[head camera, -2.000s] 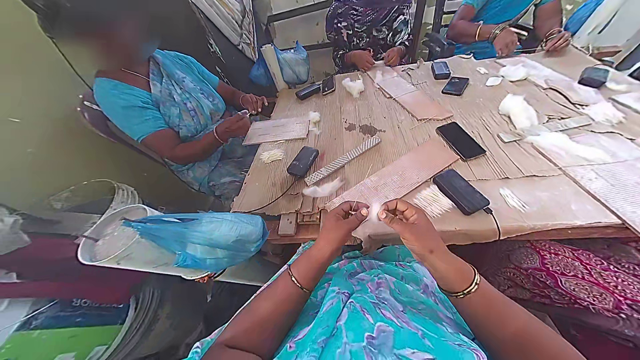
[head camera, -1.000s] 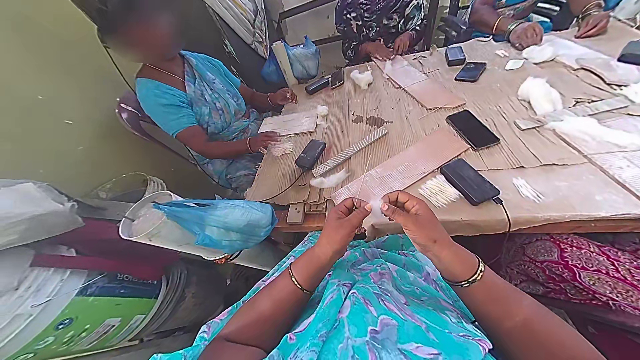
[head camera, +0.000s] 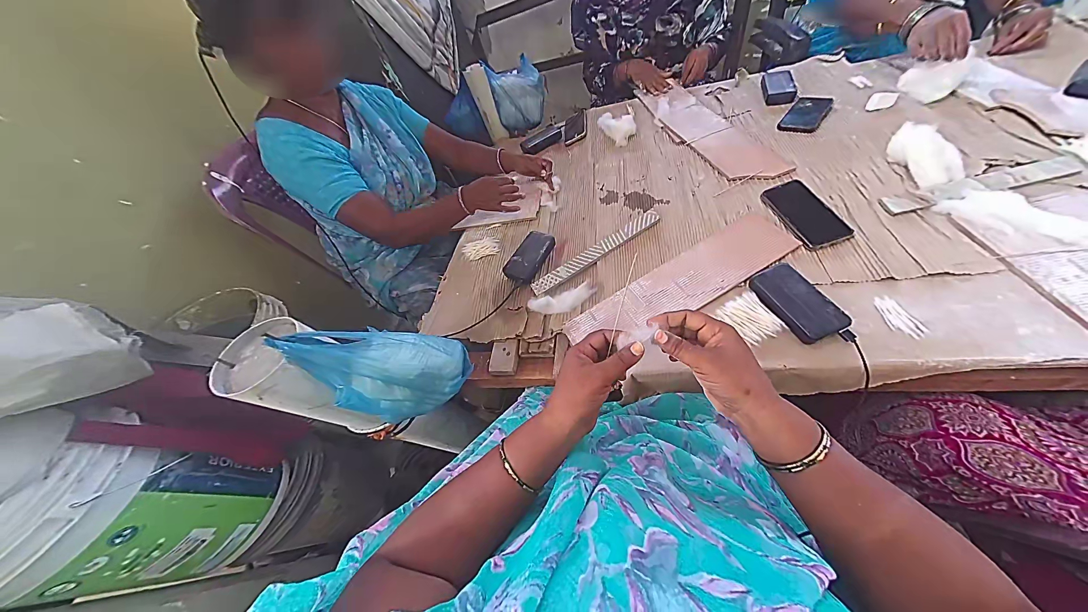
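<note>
A small tuft of white cotton (head camera: 639, 335) is pinched between my left hand (head camera: 595, 374) and my right hand (head camera: 710, 361), just over the table's near edge. A thin stick (head camera: 625, 293) rises from the fingers of my left hand. Beyond my hands lies a pinkish rectangular board (head camera: 688, 276), partly hidden by them. Thin white cotton rolls (head camera: 748, 317) lie in a bunch right of the board, and a loose piece of cotton (head camera: 563, 299) lies to its left. A patterned flat strip (head camera: 597, 253) rests behind that cotton.
Right of the board are a black phone (head camera: 806, 212) and a black corded box (head camera: 799, 302); another dark box (head camera: 529, 257) sits left. More cotton rolls (head camera: 901, 317) lie at right. A blue plastic bag (head camera: 382, 370) rests on a white bucket (head camera: 255, 365). Several people work around the table.
The thin stick now stands more upright at my left hand. My hands stay together at the cotton. The person at left has both hands over their board again.
</note>
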